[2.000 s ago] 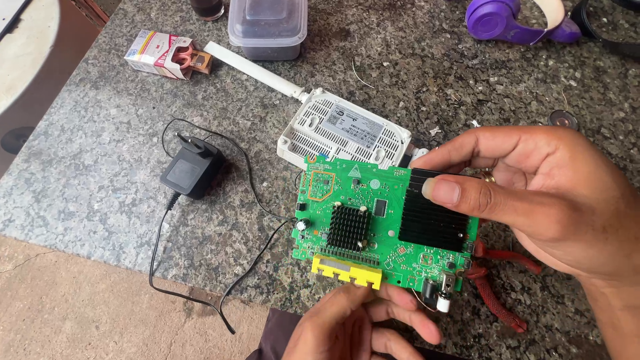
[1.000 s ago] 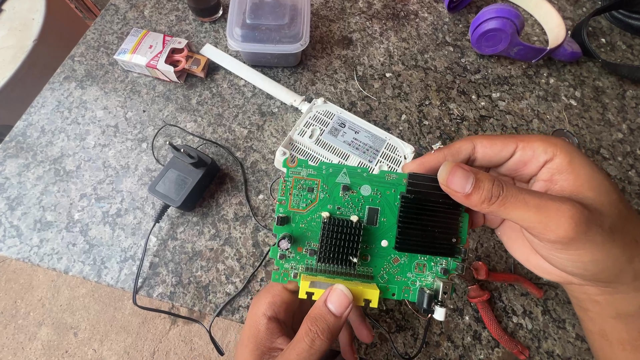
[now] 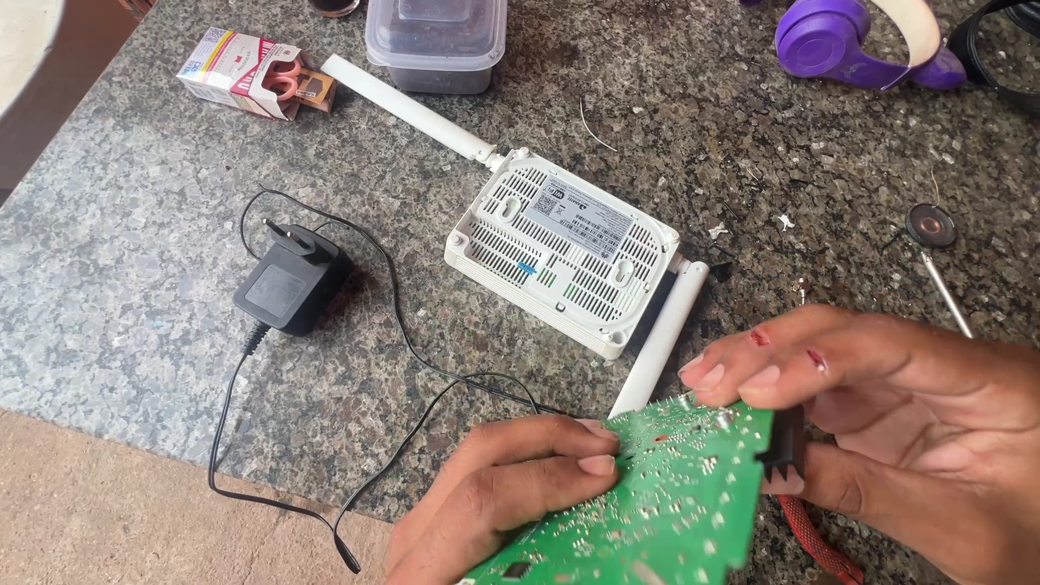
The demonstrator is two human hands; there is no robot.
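Note:
Both my hands hold a green circuit board (image 3: pixel 658 496) at the lower middle, its solder side facing up and tilted. My left hand (image 3: pixel 512 487) grips its left edge, fingers on top, the thumb hidden beneath. My right hand (image 3: pixel 886 414) pinches the upper right corner, fingertips on the board and thumb by a black finned heatsink (image 3: pixel 785 447) that shows past the edge. Beyond the board lies a white router casing (image 3: pixel 561 244), vented side up, with one white antenna (image 3: pixel 414 110) pointing up-left and another (image 3: pixel 662 341) reaching down toward the board.
A black power adapter (image 3: pixel 284 284) with its cable lies at left. Farther back are an opened carton (image 3: pixel 236 73) holding pink-handled scissors, a lidded plastic container (image 3: pixel 439 36) and purple headphones (image 3: pixel 825 41). A small round speaker (image 3: pixel 930 225), a metal rod (image 3: pixel 946 292) and a red braided cord (image 3: pixel 812 536) are at right.
The circuit board has been turned over from its heatsink side to its solder side and lowered. My left hand has moved from the yellow ports to the board's left edge.

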